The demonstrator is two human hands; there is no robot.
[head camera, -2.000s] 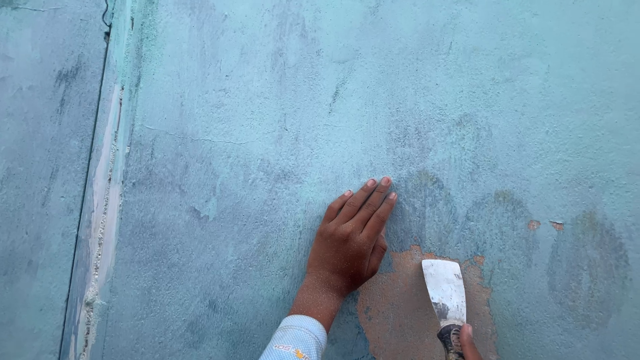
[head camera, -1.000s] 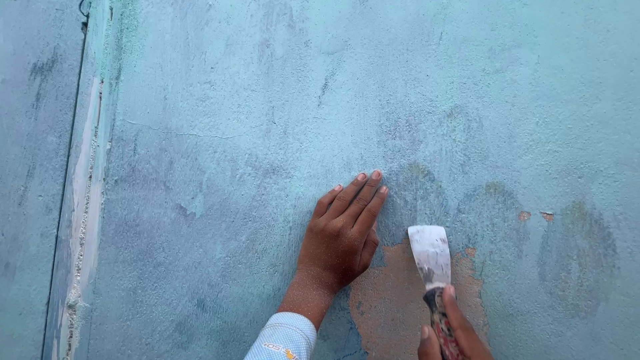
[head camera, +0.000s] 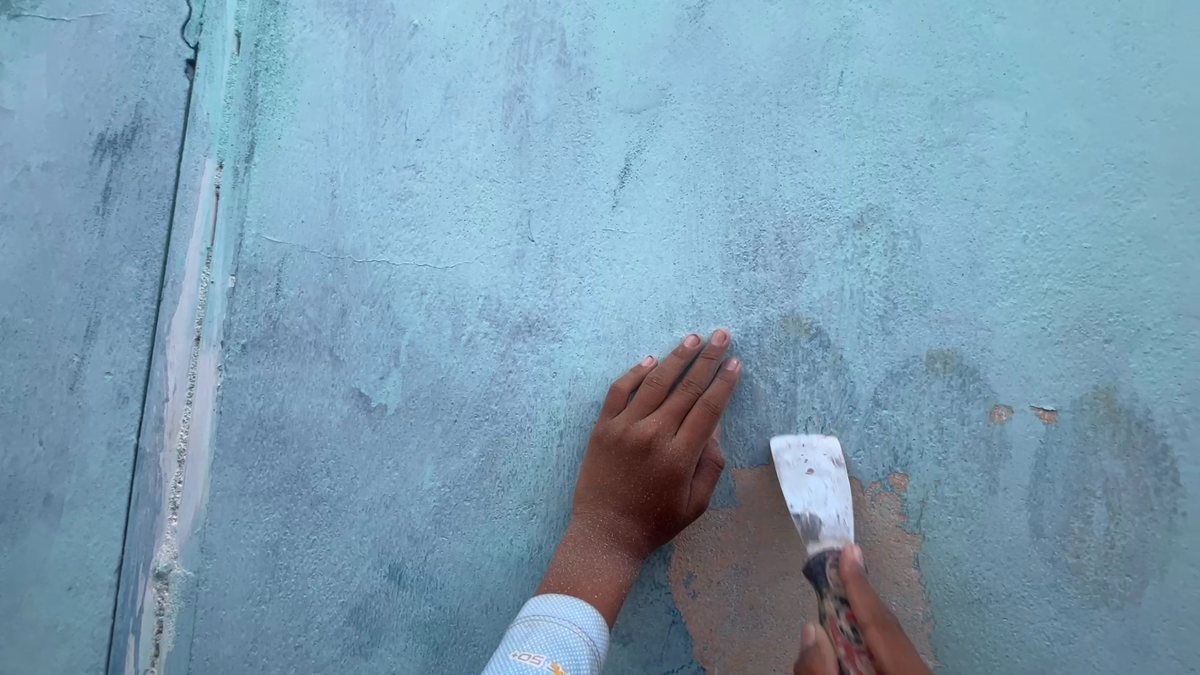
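A wall in worn blue-green paint (head camera: pixel 450 328) fills the view. My left hand (head camera: pixel 652 450) lies on it with the palm toward the surface and the fingers pointing up and right; it holds nothing. At the lower right my right hand (head camera: pixel 867 619), partly cut off by the frame's bottom edge, grips the dark, paint-marked handle of a putty knife (head camera: pixel 817 487). The knife's pale, stained blade points up, its edge at the painted surface just above a bare brown patch (head camera: pixel 750 581). That patch spreads below and to both sides of the blade.
A narrow vertical joint with a pale rough strip (head camera: pixel 192 375) runs down the left side. Two small chipped spots (head camera: pixel 1001 413) and several dark oval stains (head camera: pixel 1106 487) mark the wall at the right. A fine crack (head camera: pixel 356 256) crosses the upper left part.
From two seconds ago to one second ago, the putty knife moved up and left relative to the patch, and more of my right hand came into view. My left hand stays flat on the wall.
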